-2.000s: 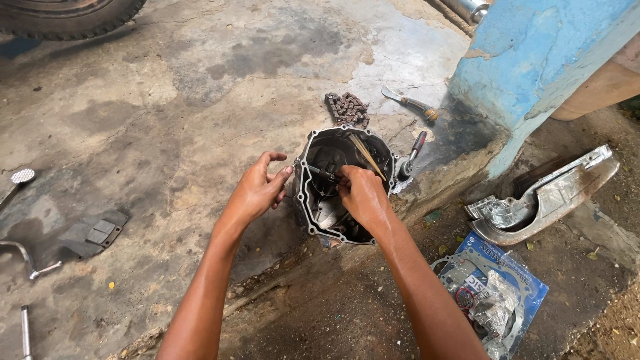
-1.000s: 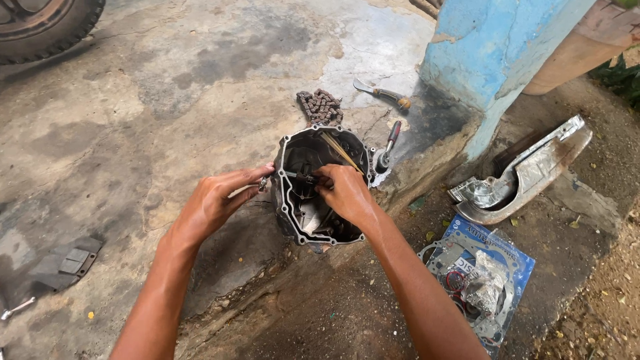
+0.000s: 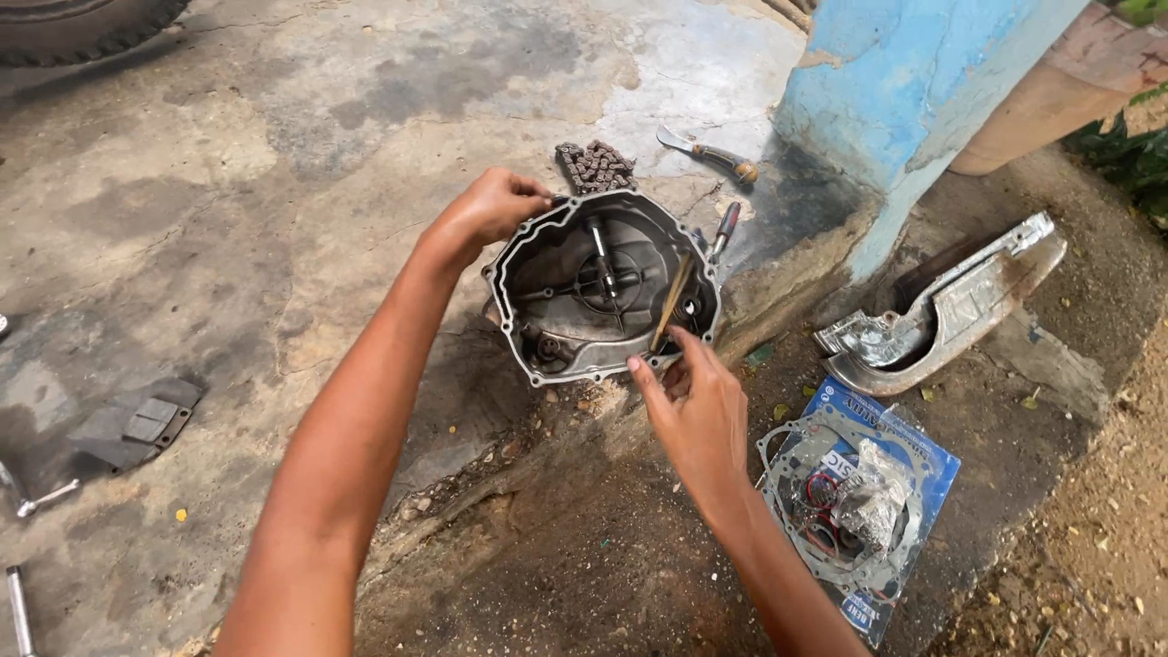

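Observation:
A metal engine side cover (image 3: 568, 339), likely a clutch cover, lies with its hollow side up on the concrete step. My left hand (image 3: 500, 205) grips its upper left rim with fingers and thumb. At the lower right rim is my right hand (image 3: 695, 401), thumb and fingers apart, close to the rim; whether it touches is unclear. A thin wooden-looking stick or brush (image 3: 673, 301) leans inside the cover, its lower end near my right fingertips. A shiny metal shaft (image 3: 602, 260) stands in the middle of the cover.
Beyond the cover lie a drive chain (image 3: 595, 168), a hooked knife (image 3: 707, 155) and a dark-handled tool (image 3: 726, 230). To the right are a blue gasket pack (image 3: 935, 474), a metal cover (image 3: 967, 297) and a blue pillar (image 3: 876, 100). Left are a dark plastic part (image 3: 151, 424) and wrenches (image 3: 50, 497).
My right hand has come out of the cover to its lower right rim. My left hand has moved up to the upper left rim. The cover appears turned.

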